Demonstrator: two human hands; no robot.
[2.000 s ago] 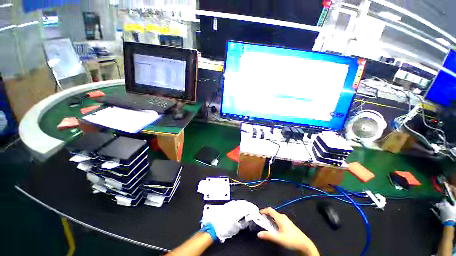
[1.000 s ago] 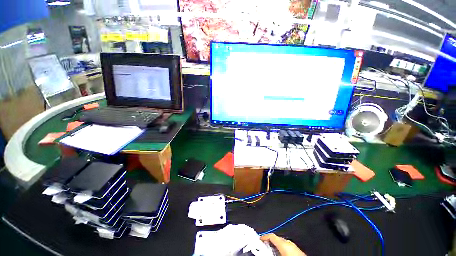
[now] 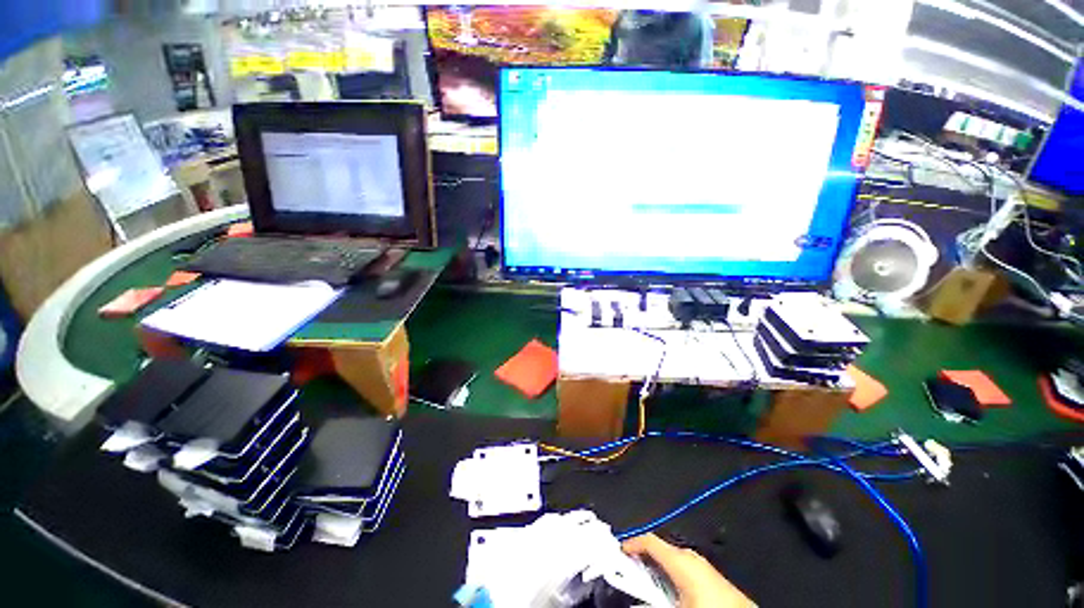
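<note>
A flat white square unit (image 3: 504,479) lies on the black mat, with an orange lead and a blue cable at its right edge. A second white unit (image 3: 480,549) shows just below it, partly covered by my glove. My left hand (image 3: 553,558), in a white glove with a blue band, is at the bottom centre, cut off by the edge. My bare right hand (image 3: 687,575) is beside it, also cut off. Something white and dark is between the hands, blurred; which hand grips it is unclear.
Stacked black units (image 3: 233,416) stand at left, with a lower stack (image 3: 347,457) beside them. The blue cable (image 3: 761,467) loops around a black mouse (image 3: 813,520). A riser (image 3: 594,356) under the monitor (image 3: 678,178) holds adapters and stacked units (image 3: 811,323). A fan (image 3: 886,261) stands right.
The view has shifted from two seconds ago, and the hands sit lower in the picture, more cut off. The white unit with the leads still lies on the mat.
</note>
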